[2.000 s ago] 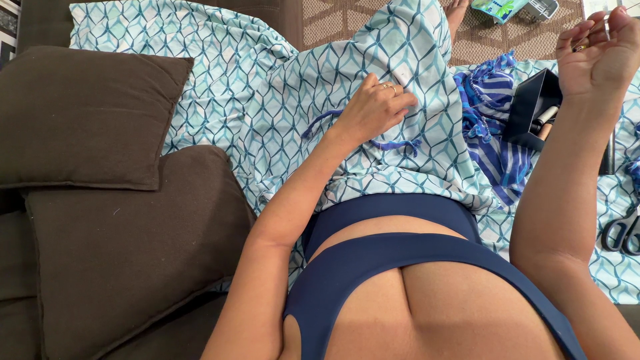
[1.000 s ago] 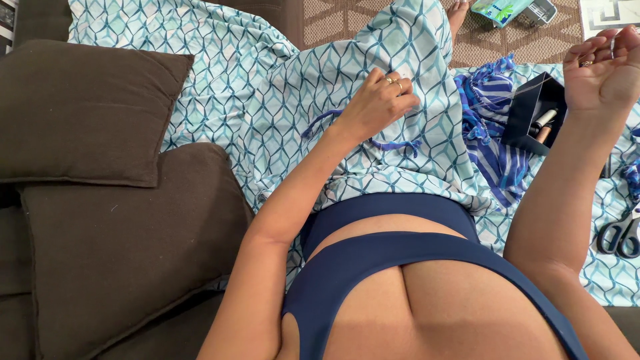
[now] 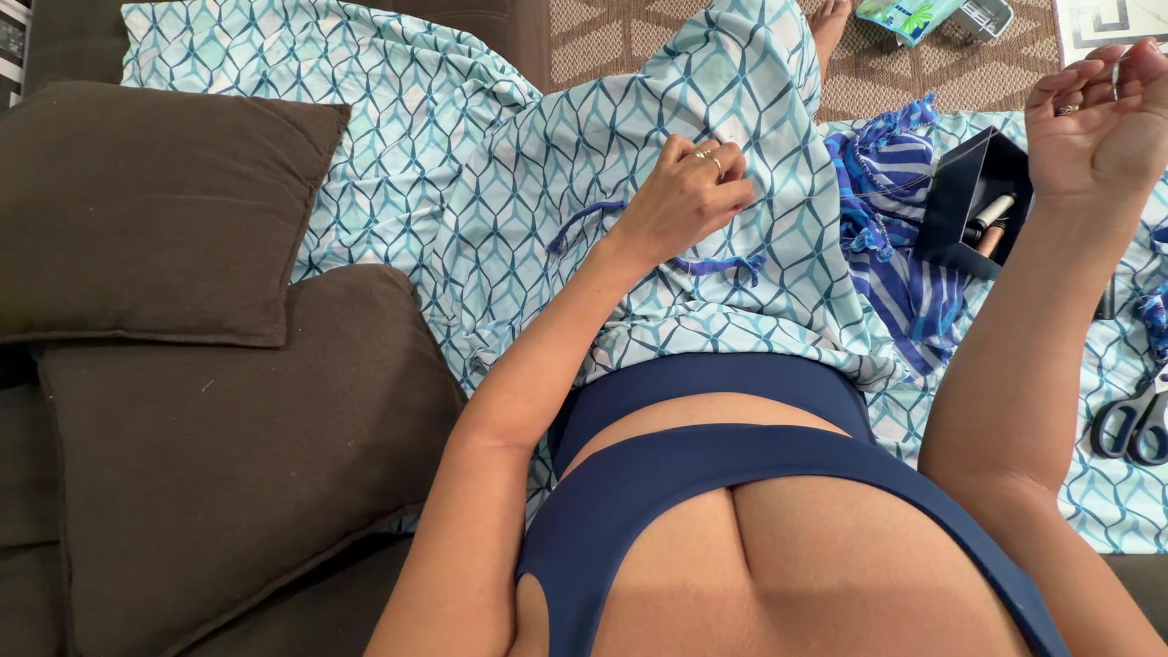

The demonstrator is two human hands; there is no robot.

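My left hand [image 3: 689,196] rests on the patterned sheet [image 3: 511,182] over my lap, its fingers curled; whether they pinch anything is hidden. A narrow strip of blue fabric [image 3: 721,265] lies just below that hand, with another piece on its left side. At the upper right, my right hand [image 3: 1090,128] is raised palm up, fingers bent, with a thin shiny thing that may be a needle between thumb and fingers. A fine thread seems to run from the blue striped fabric [image 3: 899,274] past the dark box [image 3: 954,205], which holds small tubes [image 3: 993,214].
Two dark brown cushions [image 3: 155,214] lie on the sofa at the left. Scissors [image 3: 1131,424] are on the sheet at the far right. Beyond the sheet, a green and blue packet [image 3: 903,18] and a grey plastic item [image 3: 984,18] lie on a woven rug [image 3: 1013,73].
My right hand has shifted a little to the right since the earlier frames. My left hand has hardly moved.
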